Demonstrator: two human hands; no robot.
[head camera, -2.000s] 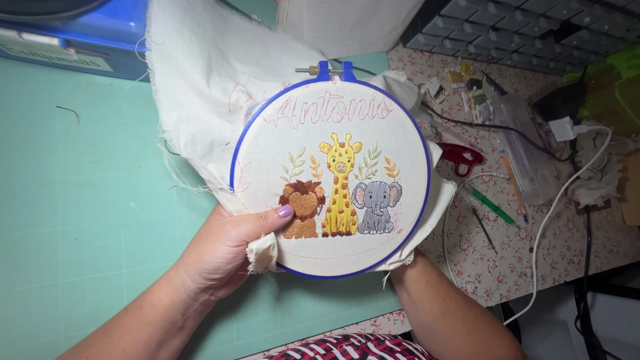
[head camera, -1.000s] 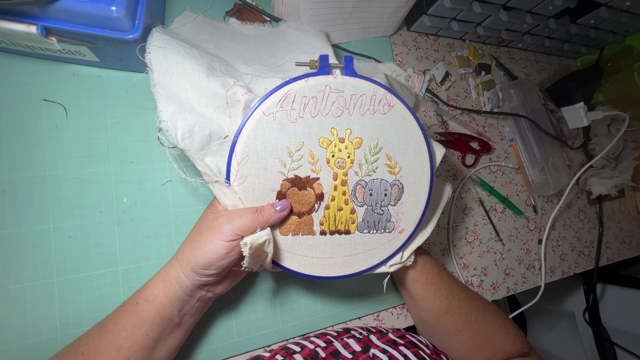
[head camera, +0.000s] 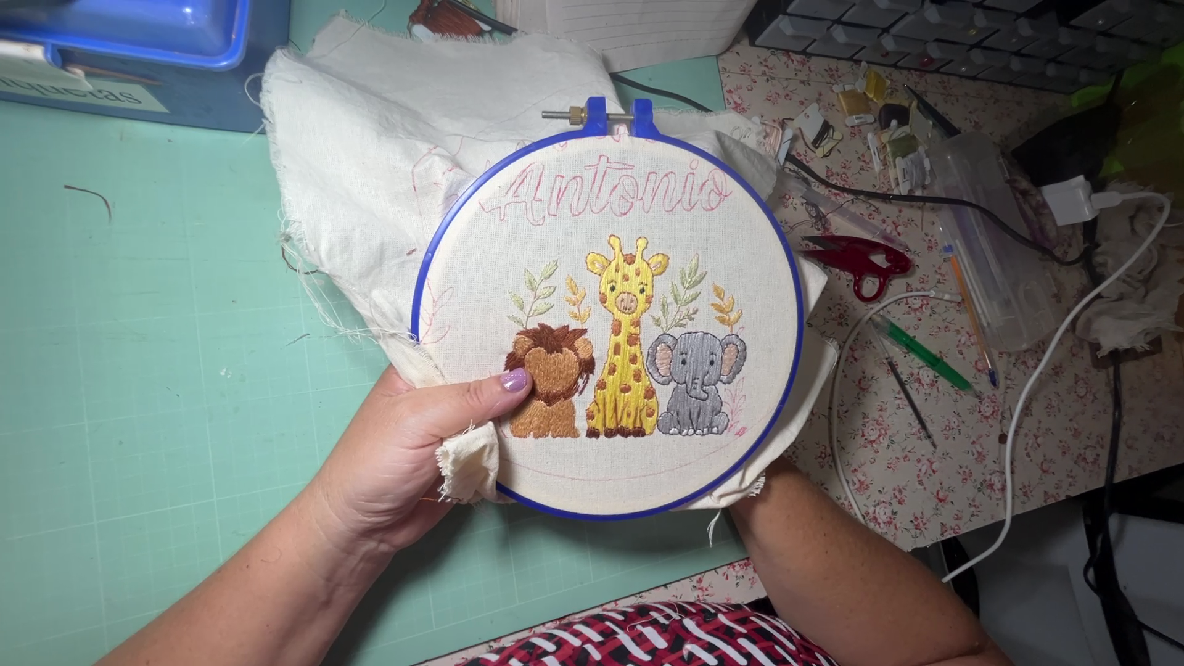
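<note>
My left hand (head camera: 407, 453) grips the lower left rim of a blue embroidery hoop (head camera: 797, 305), its thumb lying on the cloth beside an embroidered lion (head camera: 553, 384). White cotton fabric (head camera: 592, 472) is stretched in the hoop and hangs out loosely around it. A stitched giraffe (head camera: 624, 351) and grey elephant (head camera: 694, 379) stand right of the lion, with leafy sprigs between them. Lettering is drawn in pink along the top, under the hoop's screw (head camera: 578, 116). The right forearm reaches behind the hoop's lower right side, and that hand is hidden.
A green cutting mat (head camera: 111, 370) lies below. At right on floral cloth are red thread snips (head camera: 860, 264), a green pen (head camera: 925, 356), an orange pen (head camera: 971, 314), thread bobbins (head camera: 819, 129), a clear plastic case (head camera: 994, 250) and cables. A blue box (head camera: 139, 46) and grey drawers (head camera: 925, 37) stand behind.
The view has shifted slightly since the first frame. My left thumb has moved a little down and left off the lion.
</note>
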